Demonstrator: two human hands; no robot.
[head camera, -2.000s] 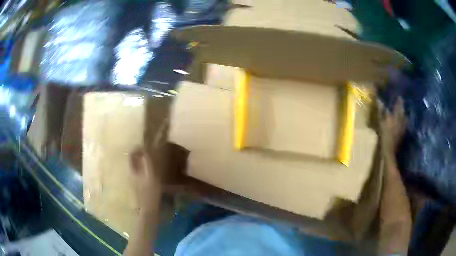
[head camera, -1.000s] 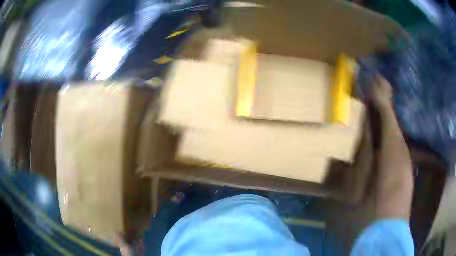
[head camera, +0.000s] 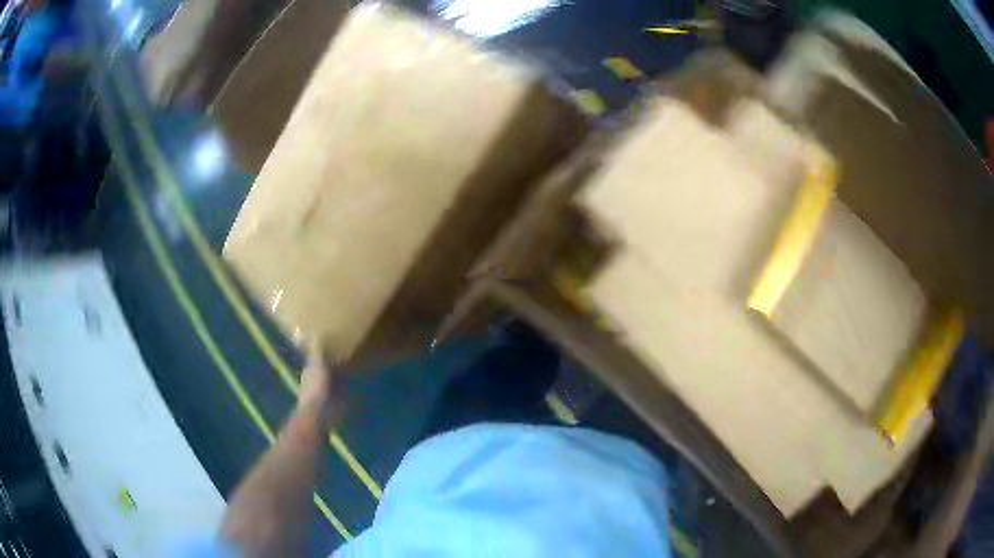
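Note:
A brown closed carton (head camera: 365, 164) stands at the left centre, with a faint seam and glossy spots on its top. My left hand (head camera: 316, 387) is at its near lower corner, fingers against or beside the edge; blur hides whether it grips. At the right is an open corrugated carton (head camera: 654, 409). Flat cardboard sheets (head camera: 698, 316) lie in it, and on them sits an open yellow product box (head camera: 850, 300) with yellow side walls and a brown inside. My right hand is not in view.
The dark green floor (head camera: 196, 316) with yellow lines runs along the left. A white surface (head camera: 104, 425) with dark slots is at the lower left. Another brown carton (head camera: 262, 87) stands at the upper left. Yellow scraps (head camera: 621, 68) lie on a dark surface at the top. A person in blue is at the upper left edge.
The view has swung left, so the cartons appear tilted and further right. My left hand now shows at the closed carton's near corner. My right hand has left the picture.

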